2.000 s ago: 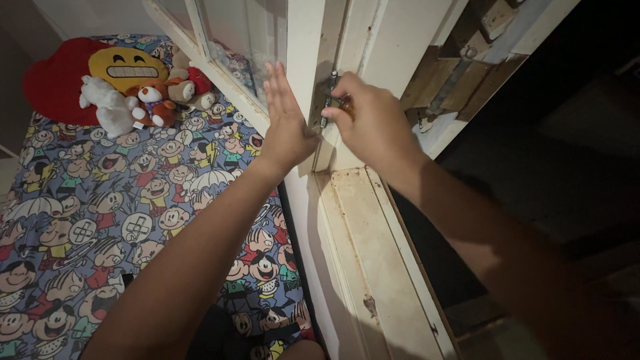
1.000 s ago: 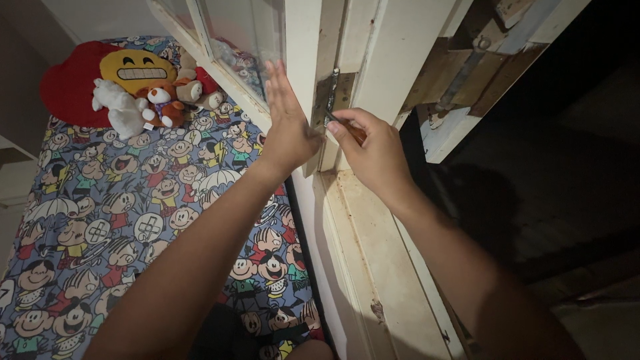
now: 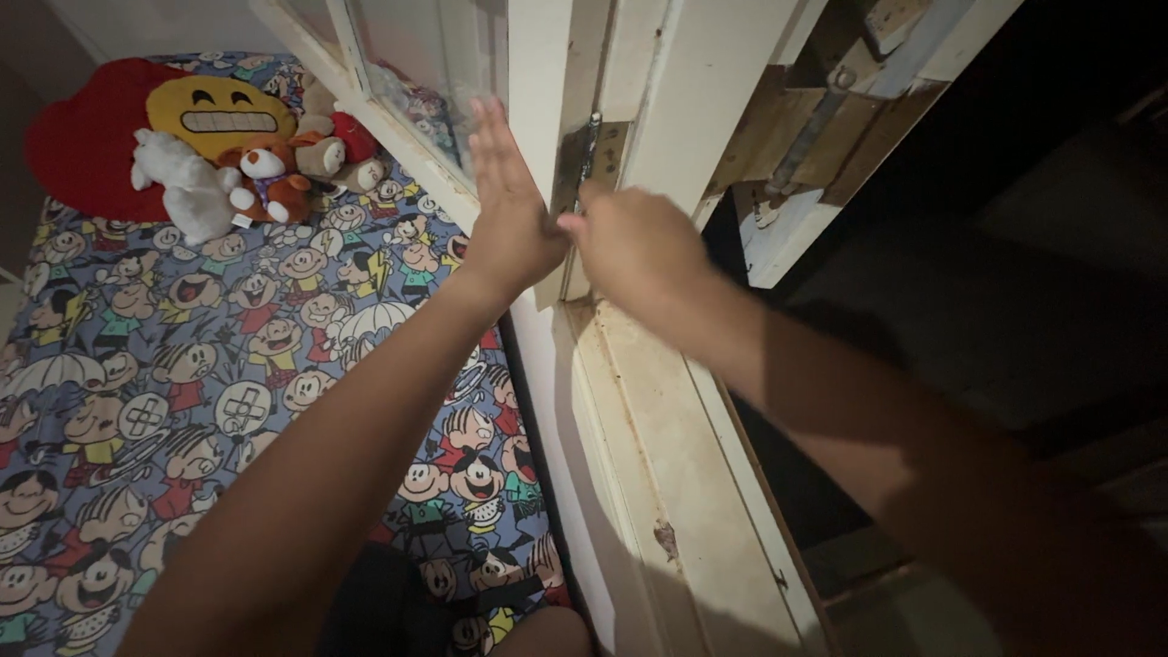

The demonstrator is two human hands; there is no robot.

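Note:
A metal hinge (image 3: 604,155) is set between the white window frame (image 3: 712,91) and the edge of a glazed casement sash (image 3: 534,100). My left hand (image 3: 513,214) lies against the sash, its fingers stretched upward and its thumb side near the hinge. Just below the hinge's upper part is my right hand (image 3: 639,242), fingers curled in at the hinge's lower end. Whether it grips a small thing there is hidden by the fingers and some blur. The sash's glass pane (image 3: 429,73) is left of the hinge.
Below the hands runs the worn cream sill (image 3: 675,474). On the left is a bed with a cartoon-print sheet (image 3: 274,365), bearing a red cushion with a yellow smiling face (image 3: 219,114) and several plush toys (image 3: 187,187). A louvred or slatted panel with a metal rod (image 3: 812,132) stands at upper right.
My right hand was at the hinge's upper part two seconds ago, then lower with a small dark thing at its fingertips; now it is curled at the hinge's lower end. My left hand stays on the sash.

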